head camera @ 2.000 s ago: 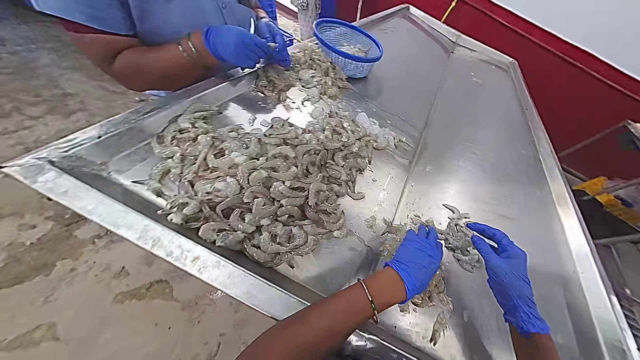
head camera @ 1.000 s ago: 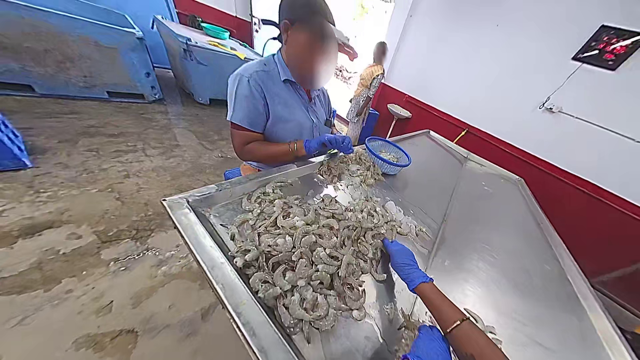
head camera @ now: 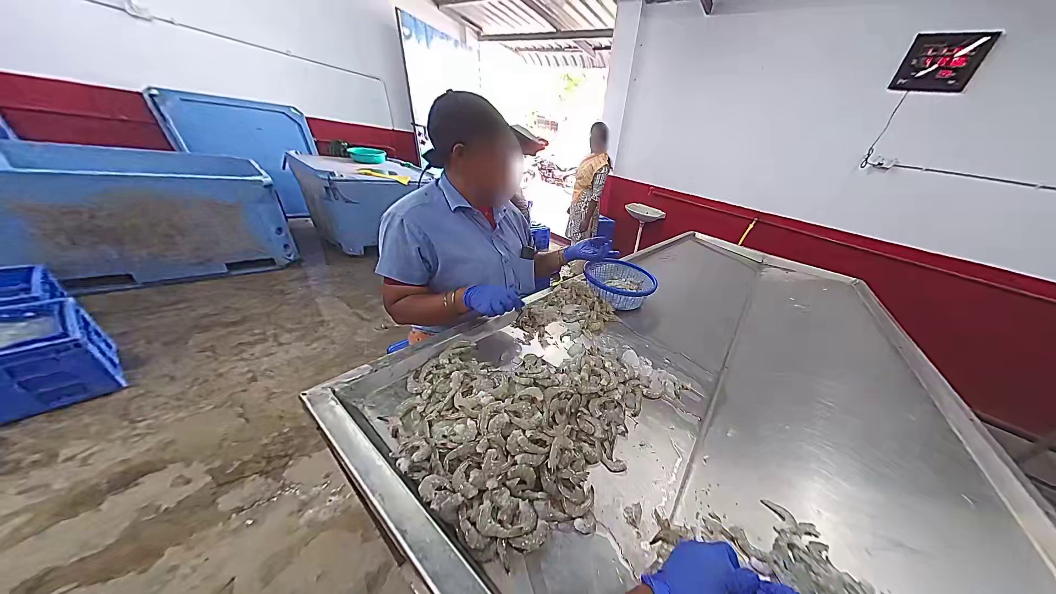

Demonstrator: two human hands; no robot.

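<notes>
At the bottom edge, my left hand (head camera: 701, 569) in a blue glove is over a small heap of shrimp (head camera: 796, 553) on the steel table (head camera: 792, 412). Its fingers are largely cut off by the frame, so a hold cannot be made out. A sliver of blue glove just right of it may be my right hand (head camera: 774, 587); whether it holds anything is hidden. Left of my hands lies a large pile of raw shrimp (head camera: 520, 437). Beyond it are a smaller heap of shrimp (head camera: 569, 309) and a blue plastic basket (head camera: 623, 302) with some shrimp inside.
A co-worker in a blue shirt (head camera: 454, 239) stands at the table's far left side, gloved hands apart near the basket. The raised table rim (head camera: 396, 495) borders the pile. Blue crates (head camera: 58, 355) and large blue tubs (head camera: 140, 214) stand on the wet floor at left.
My left hand has drawn back from the large pile to the small heap at the bottom. The co-worker's hands have moved apart. The view has tilted up.
</notes>
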